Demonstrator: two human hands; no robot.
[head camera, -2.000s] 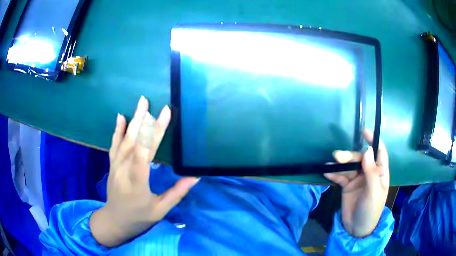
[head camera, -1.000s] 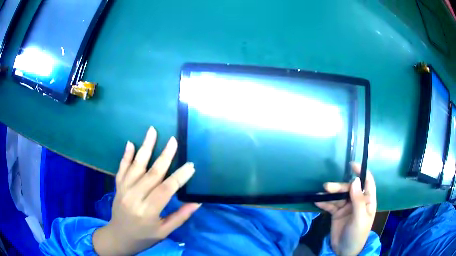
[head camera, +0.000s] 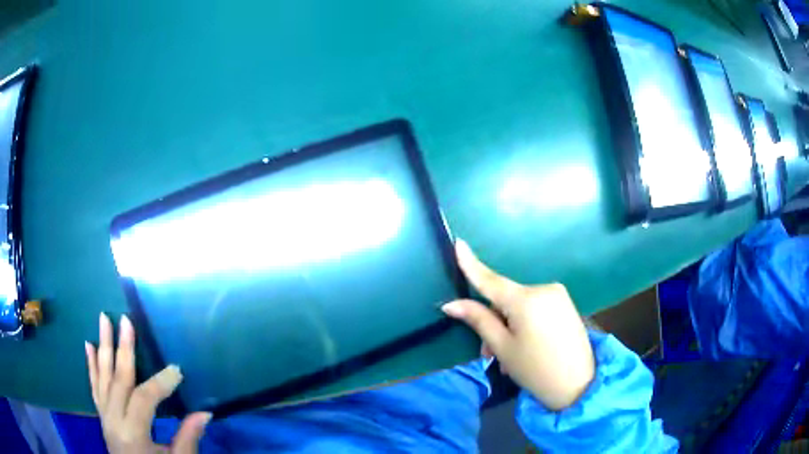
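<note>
A glossy touch panel (head camera: 293, 310) with a black border is in front of me, tilted with its right side higher in the picture. A bright light bar reflects across its upper half. My right hand (head camera: 523, 332) grips its lower right corner, thumb on the near border and a finger along the right edge. My left hand (head camera: 133, 399) is at the lower left corner, thumb below the near edge and a wrapped finger at the border. Its wrist is cut off by the picture's lower edge. Whether the left fingers pinch the panel is hard to tell.
Several black-bordered panels (head camera: 661, 115) with gold tabs lie in a row at the right on the green mat (head camera: 497, 80). Another panel (head camera: 9, 177) with a gold tab is cut off at the left edge. A blue sleeve (head camera: 754, 288) of another person is at the right.
The panel has moved left and turned, its right side now higher. My right hand has shifted to grip the right corner from outside. My left hand has moved left and down. More panels show at right.
</note>
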